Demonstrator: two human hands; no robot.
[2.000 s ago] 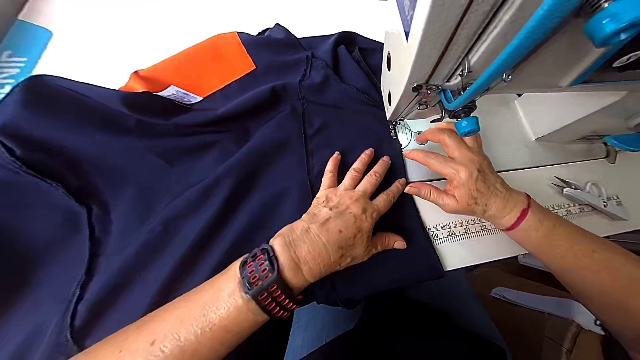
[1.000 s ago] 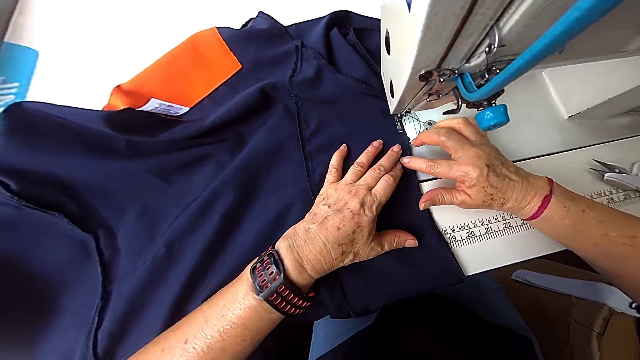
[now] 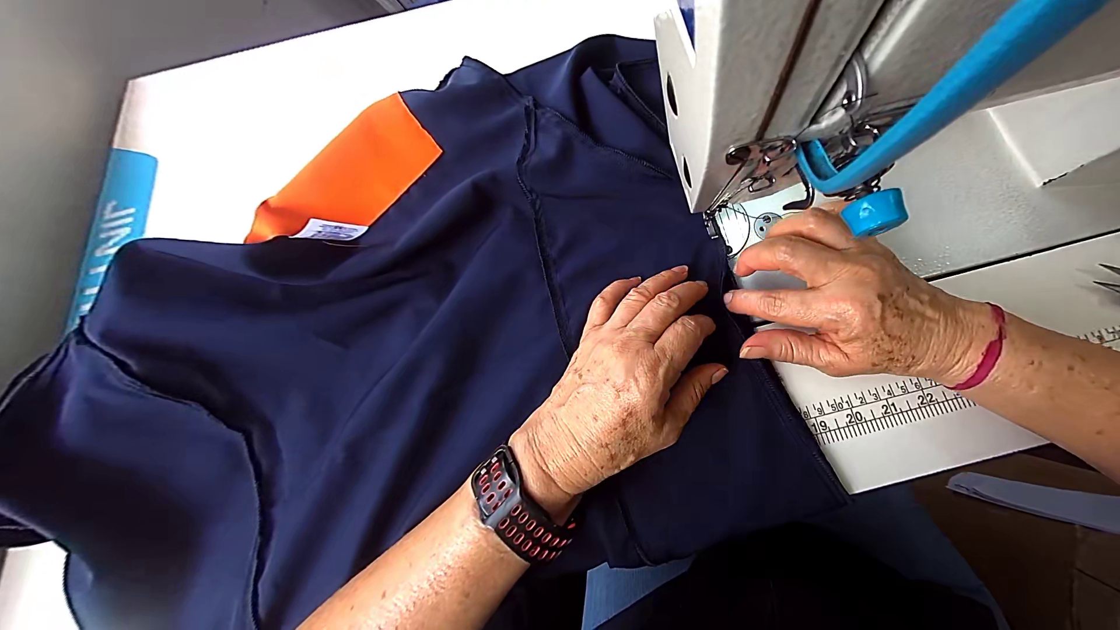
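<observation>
A navy blue garment with an orange panel and a white label is spread across the sewing table, its right edge under the needle area of a sewing machine. My left hand rests on the fabric, palm down, just below the presser foot. At the fabric's right edge is my right hand, fingers bent and spread, its middle fingertip at the hem. Whether it pinches the cloth cannot be told. A blue-covered lever hangs over its knuckles.
A printed ruler runs along the table's front edge at right. The metal tips of a tool show at the right border. A white strip lies below the table. The machine head overhangs the upper right.
The garment's hem has shifted a little toward the machine since the earliest frame. My right hand's fingers have moved back beside the hem. My left hand stays flat on the fabric.
</observation>
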